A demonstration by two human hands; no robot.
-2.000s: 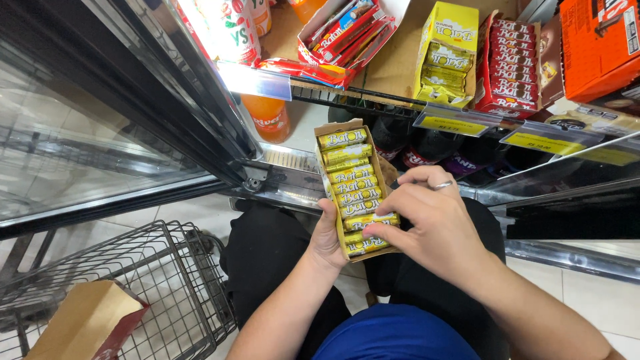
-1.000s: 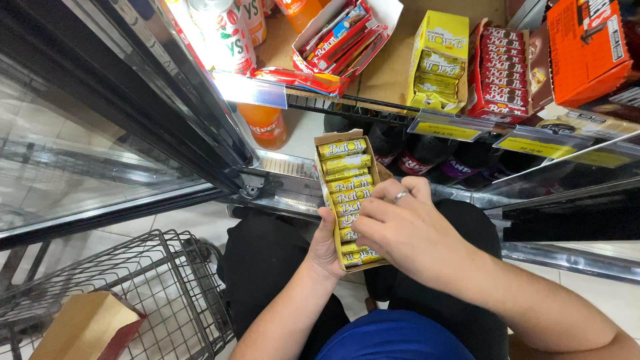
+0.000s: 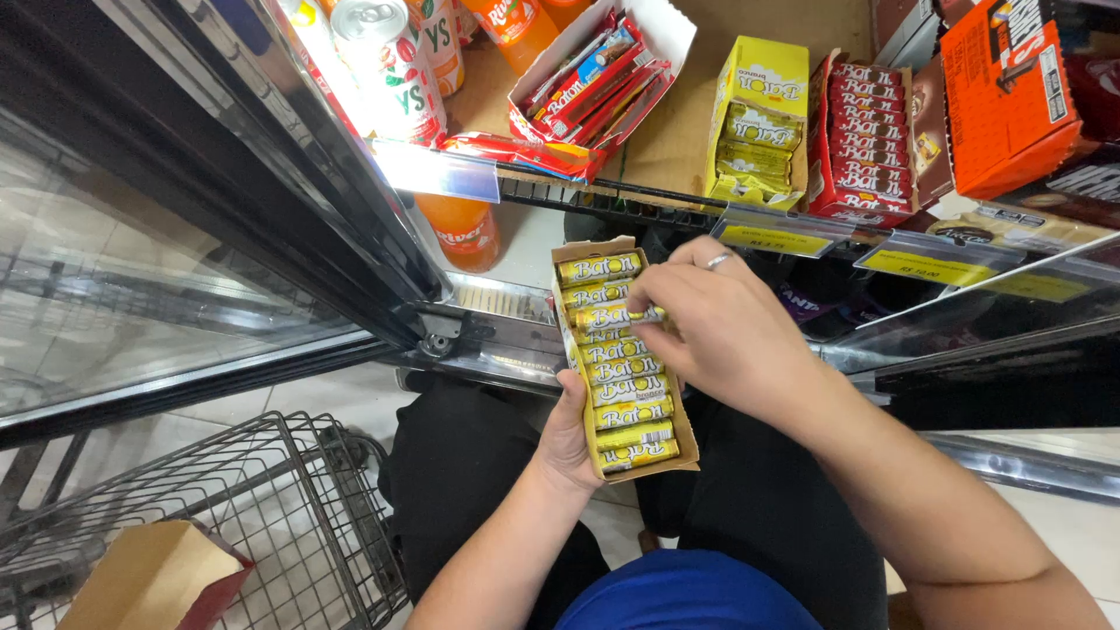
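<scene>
An open cardboard box (image 3: 693, 451) of yellow-wrapped Baton chocolate bars (image 3: 628, 369) is tilted toward me at the centre. My left hand (image 3: 570, 437) holds it by its lower left side, thumb on the near wall. Over the box's upper right, the fingertips of my right hand (image 3: 700, 319), with a ring on one finger, pinch the end of one yellow bar (image 3: 602, 321) in the row. Beyond, on the shelf, stand a yellow box of similar bars (image 3: 758, 74) and, right beside it, a box of red bars (image 3: 866, 140).
A red-and-white box of loose bars (image 3: 669, 35), drink cans (image 3: 385, 70) and an orange box (image 3: 997, 114) stand on the shelf. A glass door (image 3: 157, 236) is at left, above a wire cart (image 3: 289, 490) holding a cardboard box (image 3: 149, 569). Price tags (image 3: 927, 262) line the shelf edge.
My right hand has moved from the lower part of the box up to its upper right part. My left hand still holds the box in about the same place.
</scene>
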